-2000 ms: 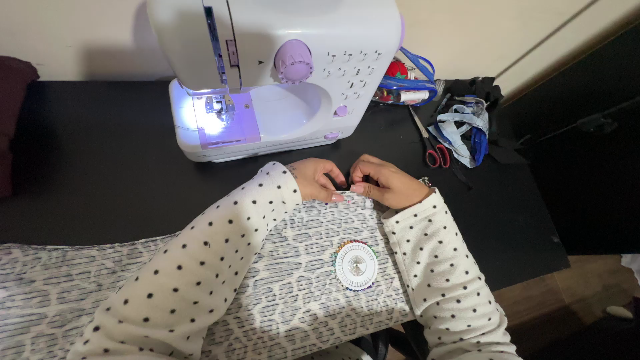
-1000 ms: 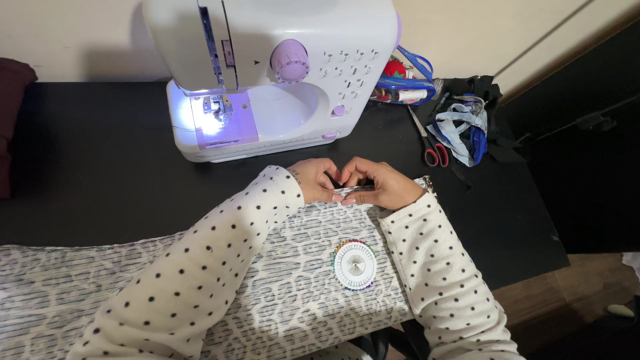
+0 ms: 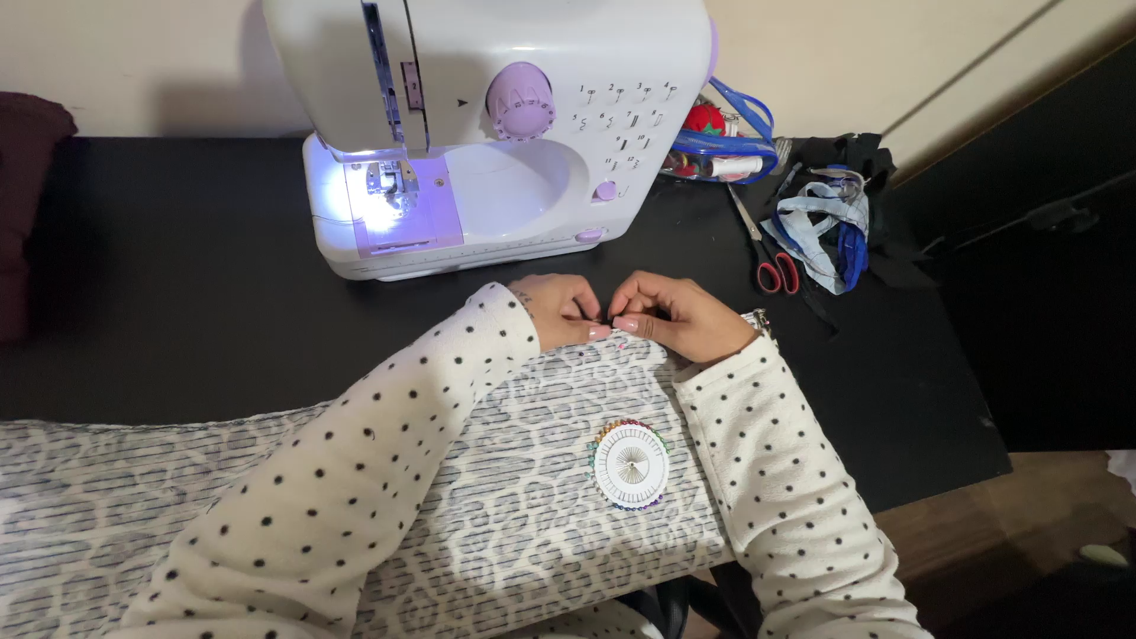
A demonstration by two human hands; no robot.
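Note:
White fabric with a grey-blue pattern (image 3: 524,461) lies over the table's front part. At its upper edge, my left hand (image 3: 564,311) pinches the cloth between thumb and forefinger. Close beside it my right hand (image 3: 674,315) grips the same edge, fingertips almost touching the left ones. A small pink pinhead (image 3: 621,346) shows in the cloth just under the fingertips. On the fabric below my right hand rests a round wheel of coloured-head pins (image 3: 631,464). Behind both hands stands a white and lilac sewing machine (image 3: 524,177) with its lamp lit.
Scissors with red and black handles (image 3: 770,266) lie right of the machine, near light and blue fabric strips (image 3: 821,226). A clear pouch with blue trim (image 3: 723,146) holds sewing supplies by the wall. Dark red cloth (image 3: 31,213) is at the far left of the black table (image 3: 177,284).
My hands have shifted slightly along the fabric's upper edge, and the fingers have changed their hold. A pink pinhead now shows below the fingertips. The pin wheel has stayed in place.

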